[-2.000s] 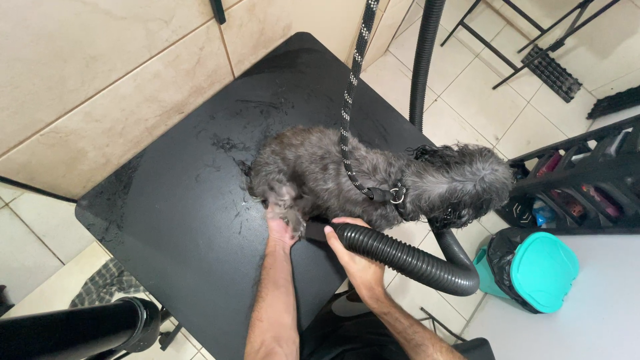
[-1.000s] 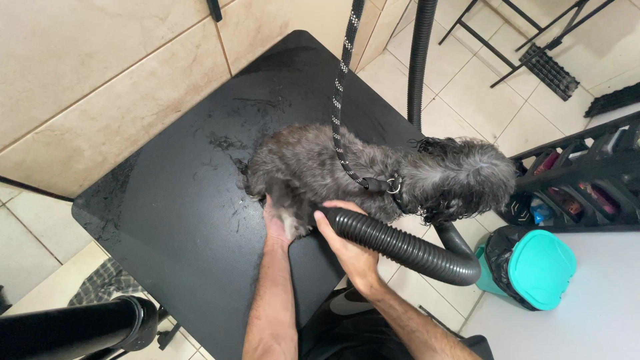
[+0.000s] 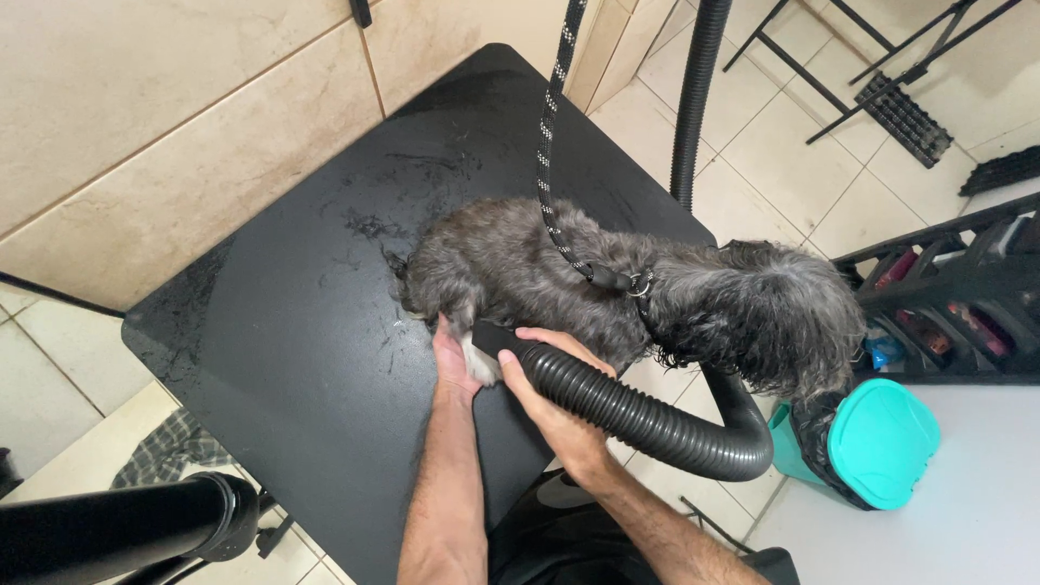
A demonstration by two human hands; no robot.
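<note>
A grey dog (image 3: pixel 528 260) with damp-looking dark fur stands on the black grooming table (image 3: pixel 309 374), its head to the right past the table's edge. A black rope lead (image 3: pixel 546 154) with a metal ring runs up from its neck. My left hand (image 3: pixel 455 361) is around the dog's pale hind paw (image 3: pixel 481 364); its fingers are partly hidden. My right hand (image 3: pixel 561 398) grips the nozzle end of a black corrugated dryer hose (image 3: pixel 650 422). The nozzle (image 3: pixel 497 337) points at that leg, close to the fur.
A tiled wall (image 3: pixel 187 122) borders the table at upper left. At right are a turquoise-lidded bin (image 3: pixel 884 443) and a black rack (image 3: pixel 959 305) holding items. A black padded arm or post (image 3: pixel 122 524) fills the lower left. A checked cloth (image 3: pixel 171 447) lies below the table.
The nozzle and my right hand have shifted at the hind leg; the nozzle now covers the top of the pale paw, which showed more fully a second ago. My left hand stays at the leg.
</note>
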